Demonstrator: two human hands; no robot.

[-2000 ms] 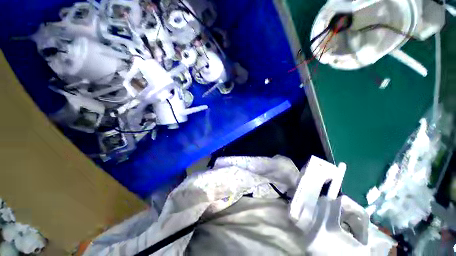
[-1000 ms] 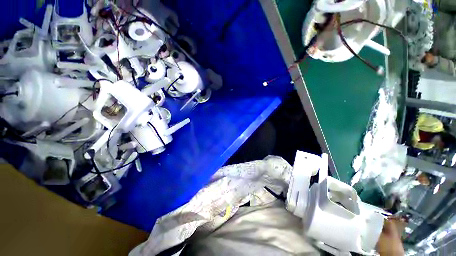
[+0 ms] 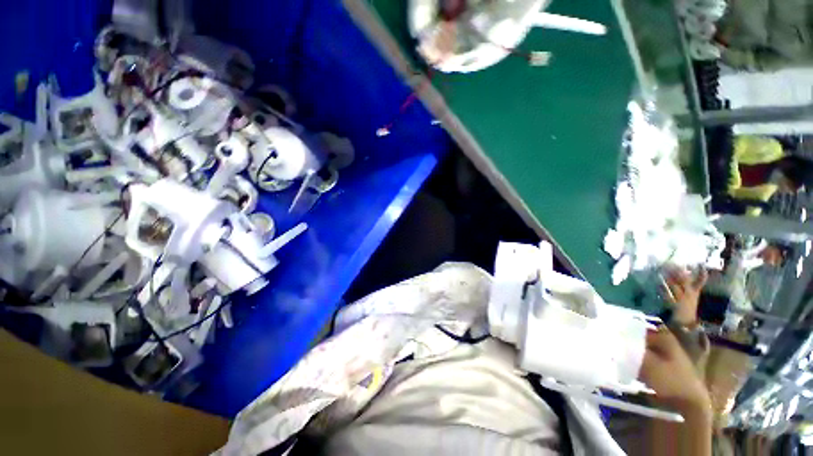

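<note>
A white camera housing [image 3: 579,343] with a square opening and a flat bracket is held above the lap at the lower right. My left hand [image 3: 669,361] appears to grip its right end; most of its fingers are hidden or blurred. A thin white rod and a dark wire show on the housing. A second hand, apparently my right hand [image 3: 686,289], is at the lower edge of a pile of small white covers [image 3: 660,209] on clear bag. It is small and blurred, and whether it holds a cover cannot be told.
A blue bin [image 3: 379,214] at the left holds many white camera parts with wires. A round white housing [image 3: 468,31] with red wires lies on the green bench [image 3: 544,134]. Brown cardboard [image 3: 80,405] is at the lower left. A person in yellow [image 3: 753,169] is at the far right.
The view has shifted, bringing more of the right side in. The housing stays over the lap and is turned slightly. A hand now shows at the cover pile's lower edge.
</note>
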